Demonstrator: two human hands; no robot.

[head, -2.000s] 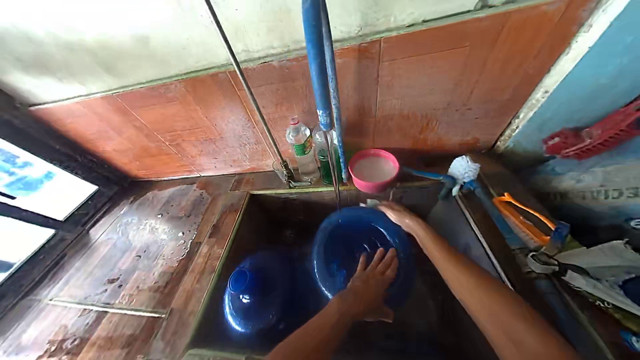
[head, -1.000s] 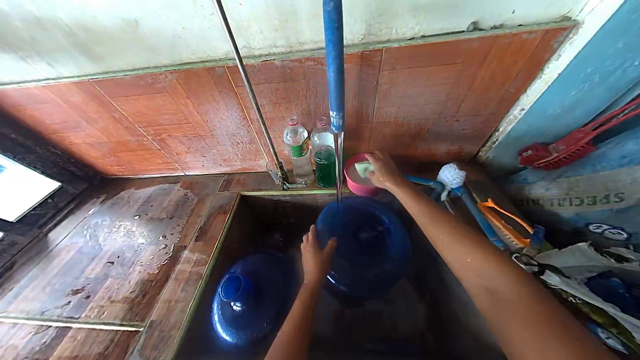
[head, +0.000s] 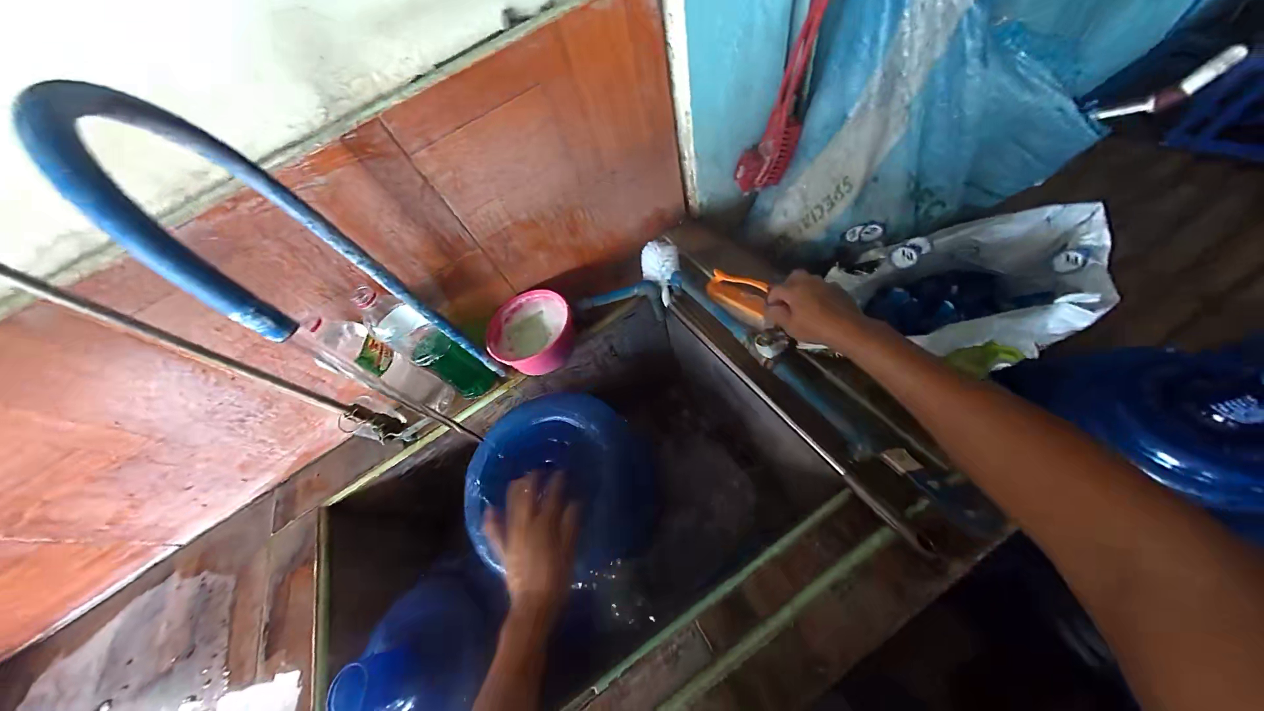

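My left hand (head: 533,538), fingers spread, rests on or just over the round blue plastic container (head: 617,484) in the dark sink basin (head: 711,434). Water runs from the blue hose (head: 168,247) at the container's left edge. Beyond the basin's right edge, my right hand (head: 810,311) is closed at the end of an orange-handled tool (head: 741,294); its far part is hidden. A pink tub (head: 533,334) holding a pale block stands on the back ledge. Another blue plastic jug (head: 405,642) lies in the basin at lower left.
Plastic bottles (head: 434,346) stand on the ledge beside a thin metal rod (head: 178,341). A white brush (head: 660,265) lies at the basin's corner. At right are an open white sack (head: 1066,286) and a large blue container (head: 1175,425); a red brush (head: 768,163) hangs behind.
My right hand has moved from the pink tub to the orange-handled tool on the right. The pale block it held at the tub now lies in it. The view has swung right.
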